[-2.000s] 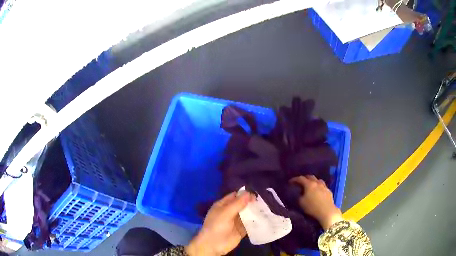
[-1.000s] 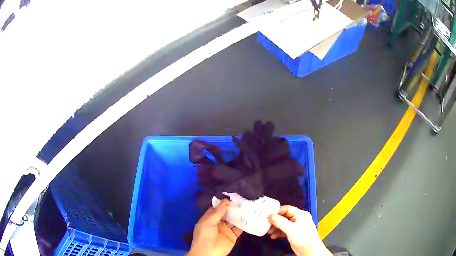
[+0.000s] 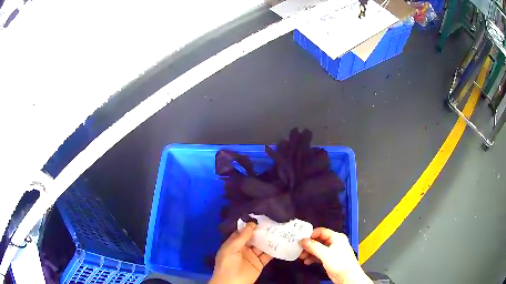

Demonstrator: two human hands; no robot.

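A white paper label [image 3: 282,238] with handwriting is held flat between both hands above the dark bundles. My left hand [image 3: 239,256] grips its left end, with the thumb on top near a small dark piece at the label's edge. My right hand [image 3: 332,255] pinches its right end between thumb and fingers. Below lies a heap of dark, ruffled strip bundles [image 3: 288,183], filling the right part of a blue plastic crate [image 3: 186,222]. The hands and label hide part of the heap.
The white table edge [image 3: 166,94] curves across the upper left. A perforated blue crate [image 3: 102,269] with dark material stands at the lower left. Another blue crate [image 3: 360,62], topped with white sheets, stands at the top right. A metal-framed cart [image 3: 471,119] is at right, near the yellow floor line [image 3: 430,177].
My right hand has left the heap and now holds the label's right end. The label has turned level and its writing shows. The view has shifted, with the crate now squarer in front.
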